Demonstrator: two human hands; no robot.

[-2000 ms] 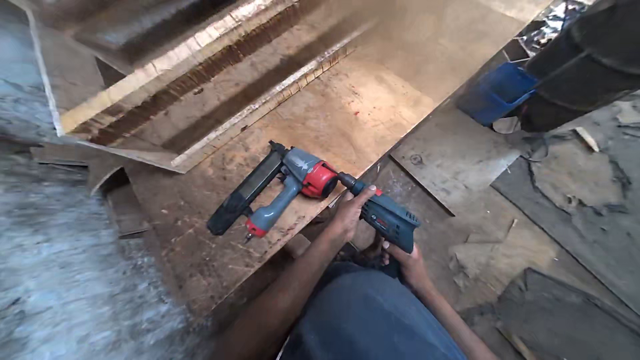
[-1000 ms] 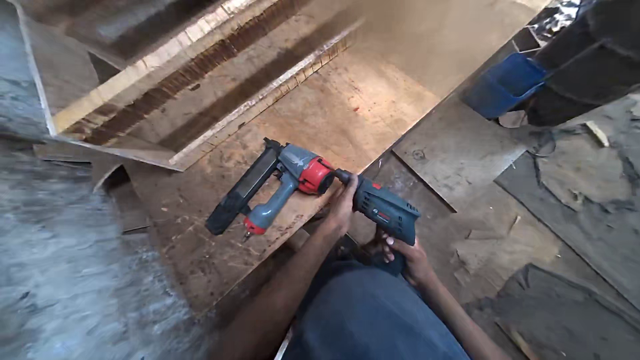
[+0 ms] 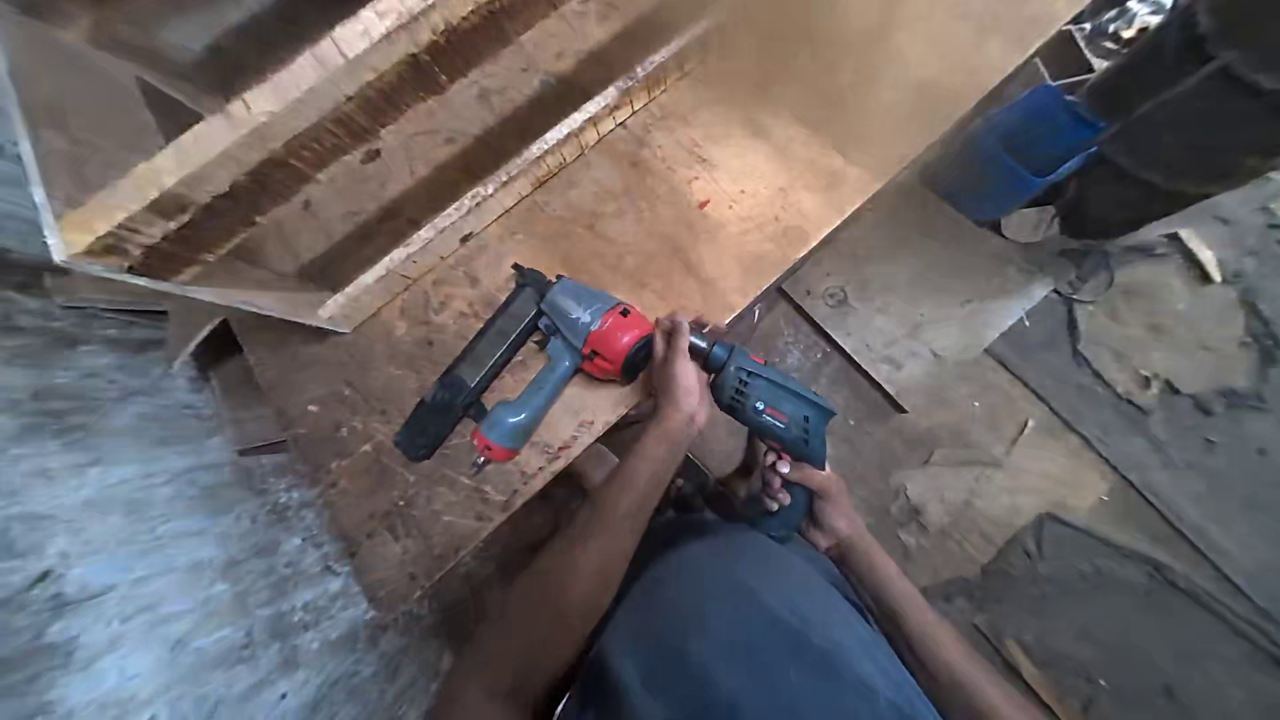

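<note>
My right hand (image 3: 815, 495) is closed around the pistol grip of a blue-green Bosch power drill (image 3: 775, 405), its fingers at the trigger. My left hand (image 3: 682, 380) wraps the front of the drill's chuck, which it partly covers; whether a bit is fitted is hidden. Just left of that hand, a grey and red pneumatic stapler or nailer (image 3: 580, 320) with a long black magazine lies on its side on a plywood sheet (image 3: 640, 260). The drill is over the sheet's edge, above my lap.
A wooden frame with layered plywood edges (image 3: 360, 100) stands on the sheet at the upper left. At the upper right are a blue plastic container (image 3: 1015, 150) and a dark drum (image 3: 1180, 120). Board offcuts (image 3: 910, 270) and dark cloth or sheeting (image 3: 1110, 610) lie on the floor.
My left hand has slid forward from the drill's front body onto its chuck. The right hand keeps its hold on the grip, and the pneumatic tool has stayed put.
</note>
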